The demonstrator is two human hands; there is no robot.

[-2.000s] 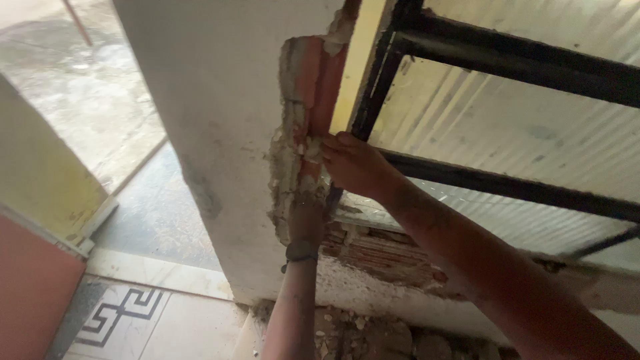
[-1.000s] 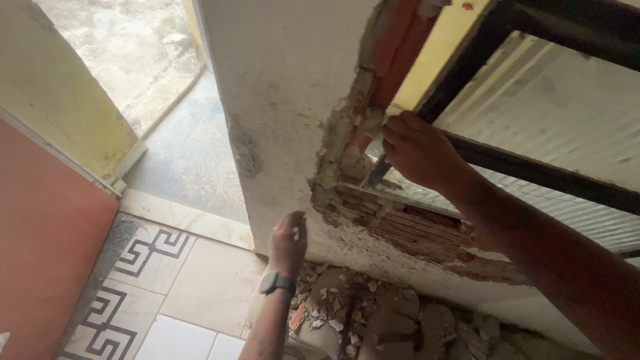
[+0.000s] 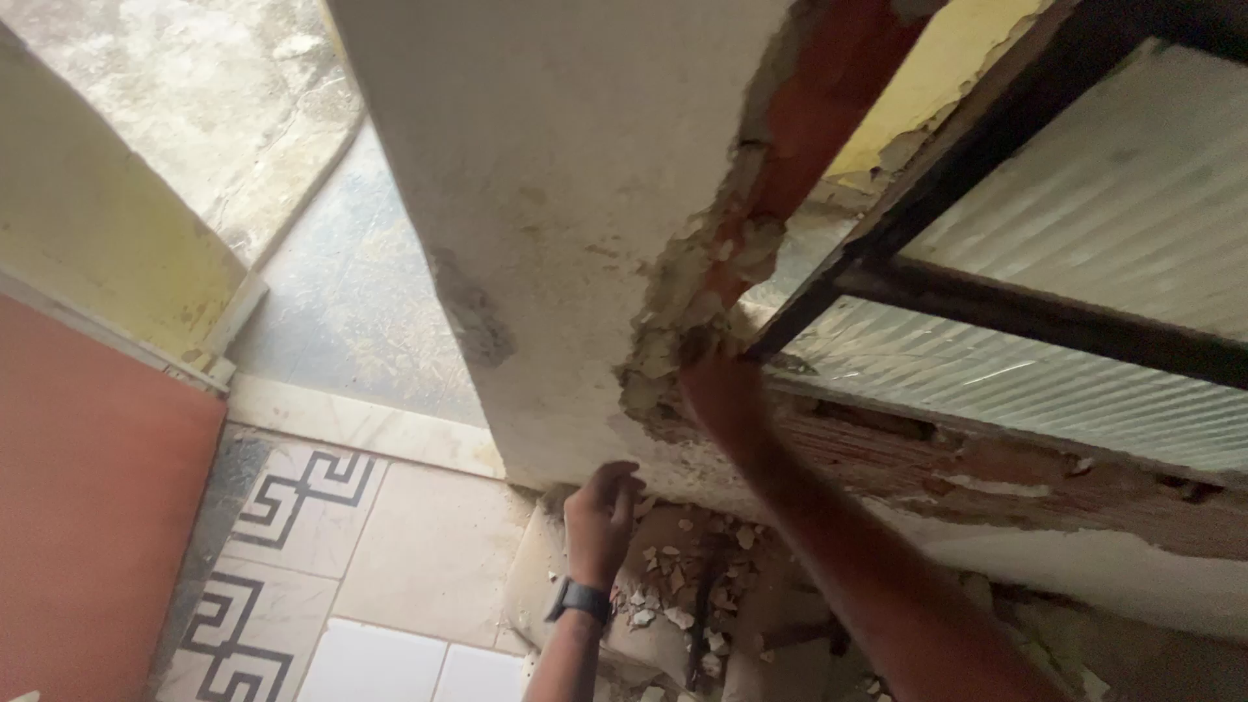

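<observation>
My right hand (image 3: 720, 375) is at the lower corner of the broken wall edge (image 3: 673, 292), beside the bottom end of the dark window frame (image 3: 838, 263). Its fingers are blurred and shadowed, so what they touch or hold cannot be told. Lower down, my left hand (image 3: 600, 517), with a watch (image 3: 577, 601) on the wrist, hangs over the rubble with fingers partly curled and nothing visible in them. Ribbed glass panes (image 3: 1102, 185) fill the frame. Exposed red brick (image 3: 829, 107) runs up the opening's side, and rough brick (image 3: 877, 448) lies bare below the window.
Plaster and brick rubble (image 3: 673, 585) lies on covered, lumpy shapes at the wall's foot. Patterned floor tiles (image 3: 292, 507) and a marble threshold (image 3: 361, 424) are at the left, near a doorway. An orange-red panel (image 3: 88, 507) stands at the far left.
My left hand was up at the broken wall edge two seconds ago and has dropped away from it. My right hand has moved down along the edge to its lower corner. The view has shifted.
</observation>
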